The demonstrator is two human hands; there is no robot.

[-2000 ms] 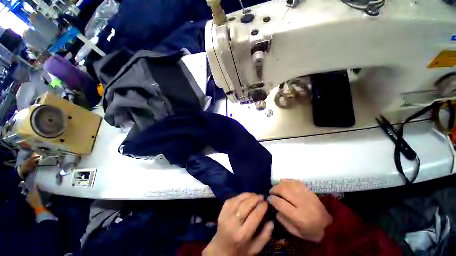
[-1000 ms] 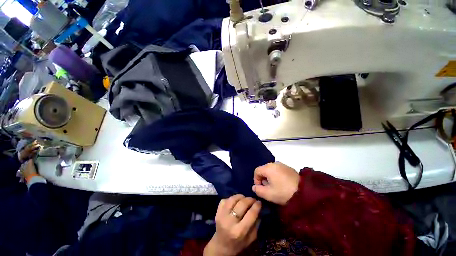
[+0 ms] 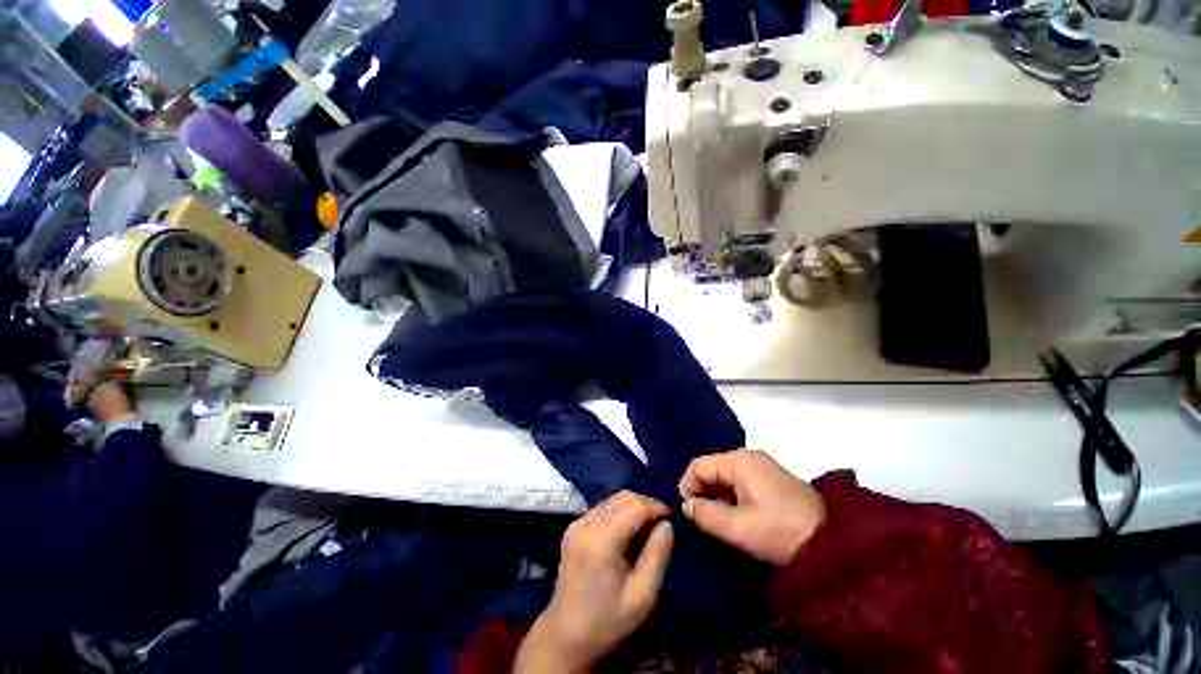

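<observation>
A navy garment piece [image 3: 672,382] lies across the white table and runs down over its front edge to my hands. A grey garment panel [image 3: 422,217] lies crumpled beyond it, left of the sewing machine [image 3: 922,132]. My left hand [image 3: 603,573] pinches the navy cloth between thumb and fingers at the table's front edge. My right hand [image 3: 757,507] pinches the same cloth just to the right, its fingertips close to the left ones. The exact spot between the fingertips is too small to make out.
A black pad [image 3: 933,296] lies under the machine arm. Black-handled snips [image 3: 1091,419] with a strap lie at the right. A cream-yellow machine [image 3: 217,283] stands at the left, with another person's hand [image 3: 103,388] beside it. A navy pile [image 3: 514,53] lies behind.
The view has shifted, so the machine and table sit further right. My right hand moved up from the cloth, then came back down beside my left hand. The navy cloth keeps its place on the table.
</observation>
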